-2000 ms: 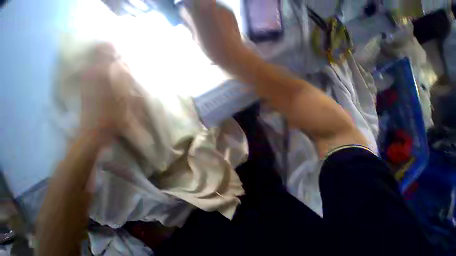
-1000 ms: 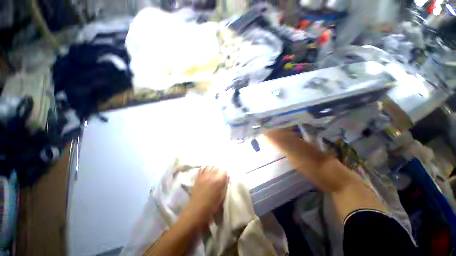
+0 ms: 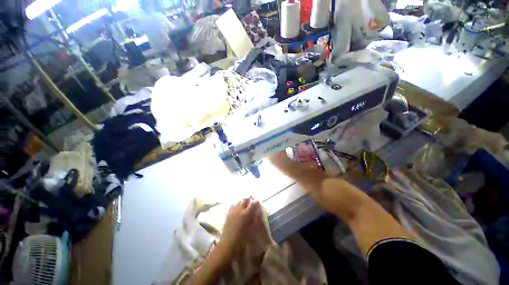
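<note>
The white sewing machine head [image 3: 312, 111] with a blue stripe and dark panel stands on the white table [image 3: 150, 206]. Pale cloth [image 3: 268, 250] lies at the table's front edge and hangs over it. My left hand [image 3: 241, 217] is closed on this cloth, left of and in front of the needle area [image 3: 245, 167]. My right hand [image 3: 276, 161] reaches under the machine arm, right of the needle. Its fingers are lost in the glare and behind the machine, so I cannot tell what it touches.
A smartphone [image 3: 308, 155] lies under the arm, with yellow-gold scissor handles [image 3: 373, 166] to its right. More pale cloth [image 3: 441, 222] hangs at the right. A small fan [image 3: 42, 259] stands at lower left. White thread cones [image 3: 290, 19], dark cloth [image 3: 125, 139] and white cloth [image 3: 187, 106] are behind.
The view has swung up and steadied, showing the machine, fan and cones. My left hand stays on the cloth at the table's front; my right arm still reaches under the machine arm.
</note>
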